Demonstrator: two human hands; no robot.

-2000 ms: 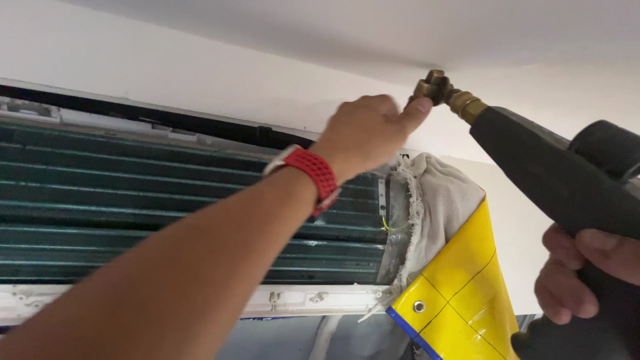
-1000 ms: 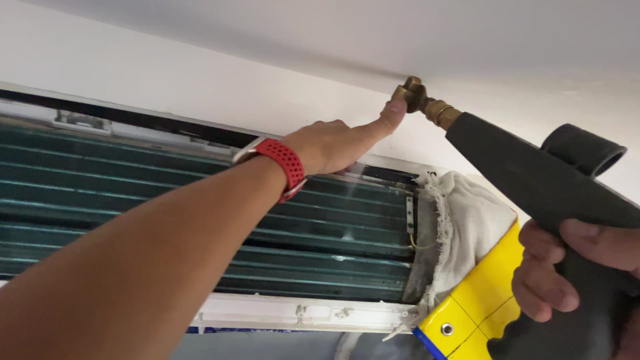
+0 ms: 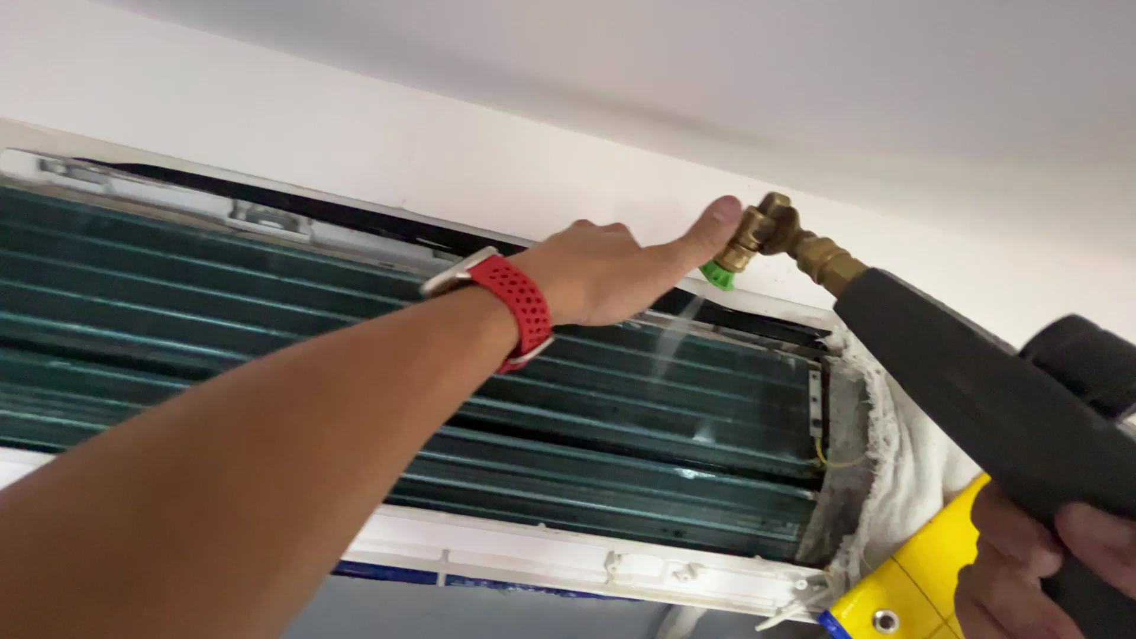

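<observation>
My left hand (image 3: 612, 271), with a red-strapped watch (image 3: 519, 306) on the wrist, reaches to the brass swivel nozzle (image 3: 754, 235) of a spray gun; its thumb rests against the nozzle and the other fingers are partly hidden. The green nozzle tip (image 3: 717, 275) points down, and a thin spray falls from it onto the finned coil (image 3: 621, 426) of an opened wall air conditioner. At the lower right my right hand (image 3: 1029, 559) is closed around the grip of the black spray gun (image 3: 958, 382), whose barrel slopes up left to the nozzle.
A whitish cloth (image 3: 914, 444) bunches at the unit's right end, above a yellow sheet (image 3: 914, 577) with a metal eyelet. The white lower frame (image 3: 568, 546) runs below the coil. Wall (image 3: 355, 115) and ceiling (image 3: 710, 53) lie close above. A yellow wire (image 3: 830, 457) shows beside the coil.
The nozzle head has tilted so that its green tip now shows, pointing down. A second ago my left thumb was against the swivel too. The spray on the coil shows more plainly.
</observation>
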